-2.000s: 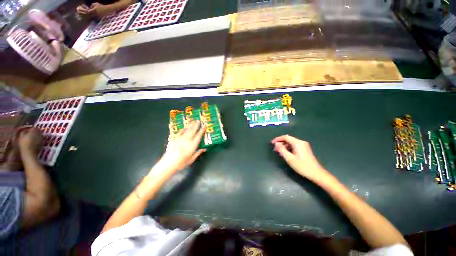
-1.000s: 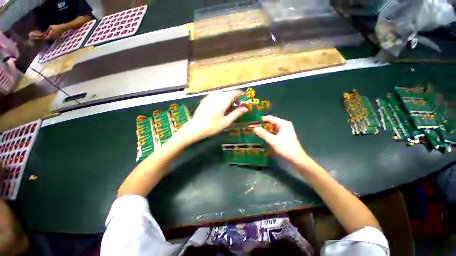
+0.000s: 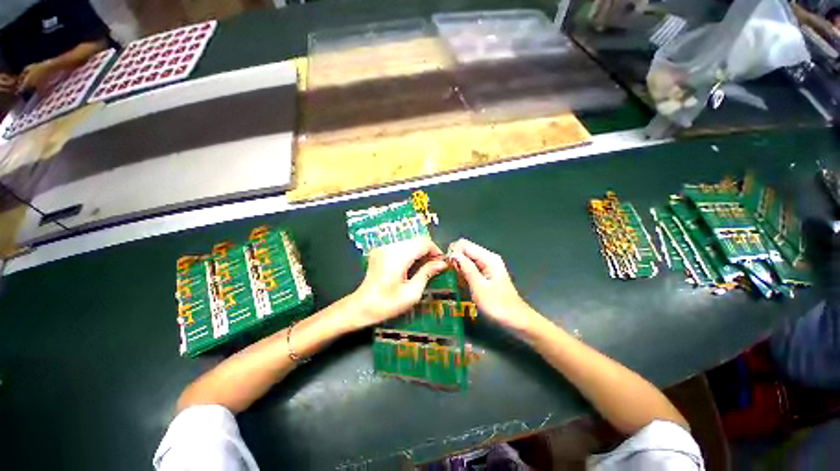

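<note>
A green PCB panel (image 3: 424, 354) with rows of orange ends hangs below both hands, its near part tilted toward me. My left hand (image 3: 401, 276) grips its far left part with thumb and fingers. My right hand (image 3: 484, 281) pinches its far right corner; the fingertips of both hands nearly meet, and what lies between them is hidden. The pile of separated boards (image 3: 387, 224) lies just beyond my left hand. The stack of uncut panels (image 3: 241, 285) lies left of my left forearm.
Stacked narrow boards (image 3: 615, 237) and a loose heap of panels and strips (image 3: 737, 235) lie right. Beyond are a grey-white board (image 3: 166, 138), a wooden board (image 3: 442, 158) with clear covers, a plastic bag (image 3: 737, 55) and a tray of red parts (image 3: 155, 60). A person's hand (image 3: 32, 78) shows far left.
My left hand has left the stack and both hands have taken hold of a panel. Since one second ago they have moved nearer each other at its far edge. The view has shifted right.
</note>
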